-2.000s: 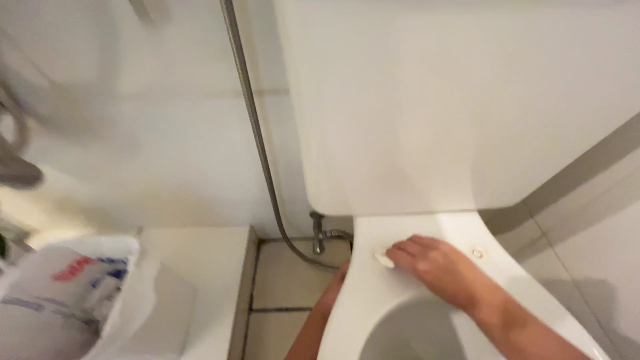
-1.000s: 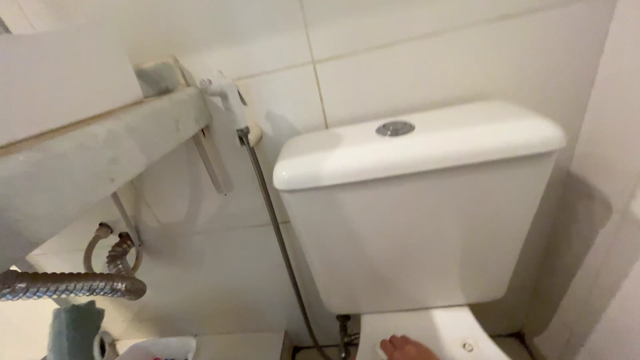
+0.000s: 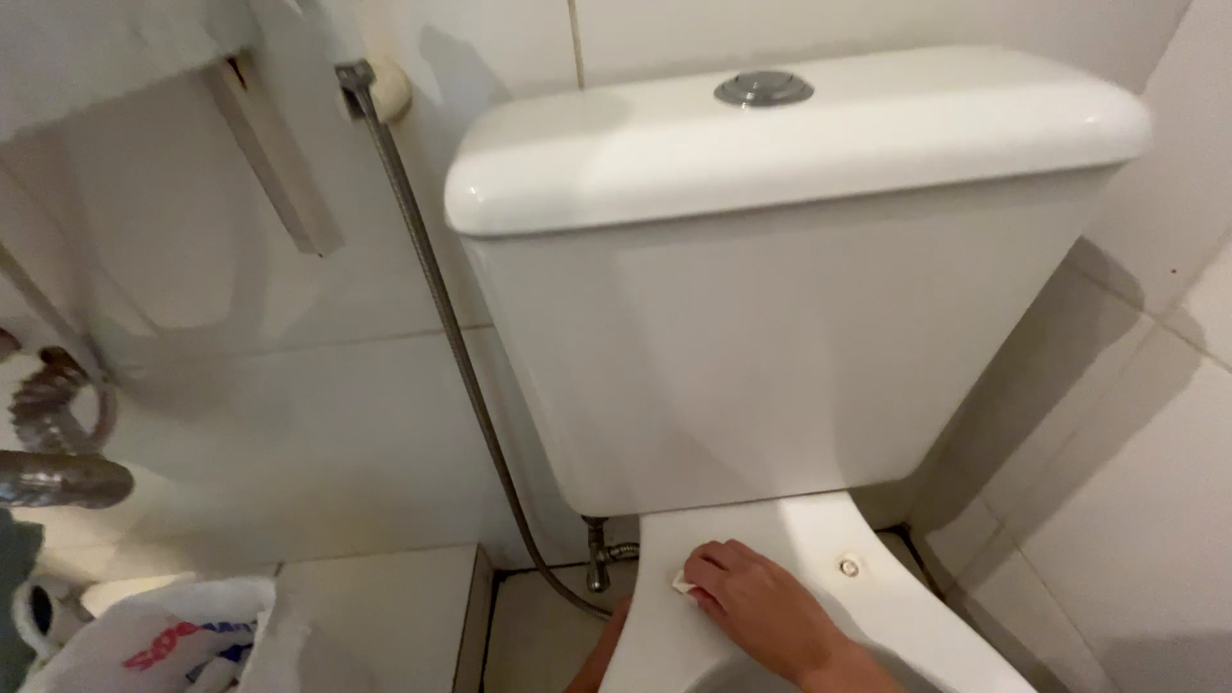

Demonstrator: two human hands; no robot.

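My right hand [image 3: 760, 602] rests on the rear rim of a white ceramic toilet bowl [image 3: 818, 529], its fingers bent over a small white piece at the left mounting spot. What that piece is cannot be told. To the right of the hand, a round seat-fixing hole [image 3: 849, 566] shows on the rim. My left hand is hidden beneath the bowl's left side; only part of the forearm [image 3: 602, 654] shows there. Behind the rim stands the white cistern [image 3: 760, 356] with a chrome flush button [image 3: 763, 89] on its lid.
A metal hose [image 3: 448, 318] hangs from a wall holder and curves down by an angle valve [image 3: 598, 558]. At lower left, a bin lined with a white plastic bag [image 3: 154, 626] stands beside a tiled ledge [image 3: 375, 616]. A corrugated drain pipe [image 3: 58, 476] juts in at left.
The view has swung up to the cistern and then partly back down. My right hand stays at the left mounting spot on the rim throughout.
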